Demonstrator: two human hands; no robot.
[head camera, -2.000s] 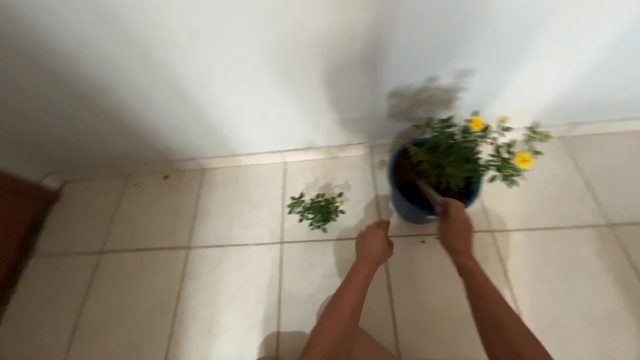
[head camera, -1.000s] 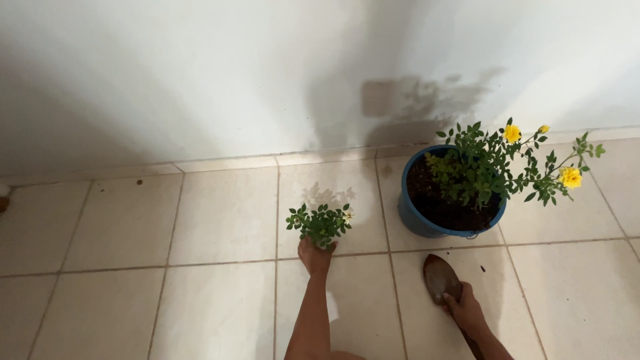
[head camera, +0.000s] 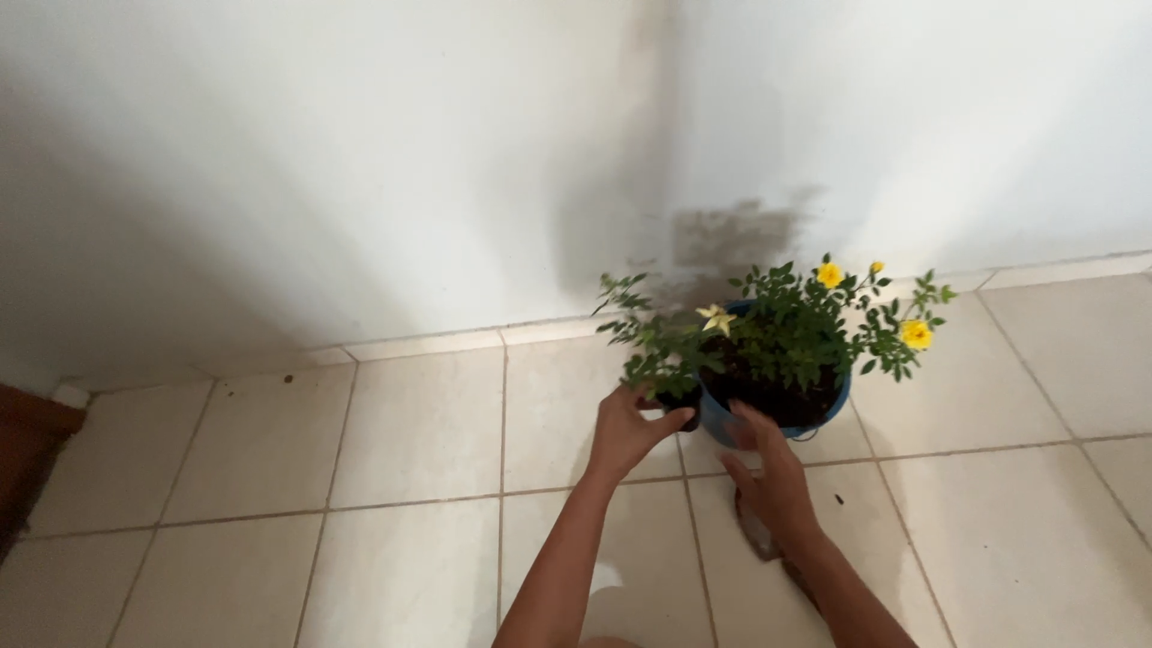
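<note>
My left hand (head camera: 634, 427) grips a small dark pot (head camera: 681, 405) that holds a leafy plant (head camera: 652, 346) with one pale yellow flower (head camera: 716, 319). This pot is held up against the left side of a blue bucket (head camera: 720, 423). Dark soil (head camera: 792, 396) and a rose plant (head camera: 783, 328) with yellow blooms fill the bucket. My right hand (head camera: 769, 477), slightly blurred, is at the bucket's front with its fingers apart and nothing in them. Below it a hand trowel (head camera: 756, 531) lies on the floor, partly hidden by the hand and forearm.
A white wall (head camera: 405, 180) with a tile baseboard (head camera: 432, 344) rises behind the bucket. Light floor tiles (head camera: 414, 549) spread around. A reddish-brown wooden piece (head camera: 27, 450) stands at the far left. Small dark crumbs (head camera: 839, 499) lie near the bucket.
The small plant, standing on the floor left of the bucket before, has been lifted and brought right, beside the bucket. My right hand has let go of the trowel and moved up to the bucket.
</note>
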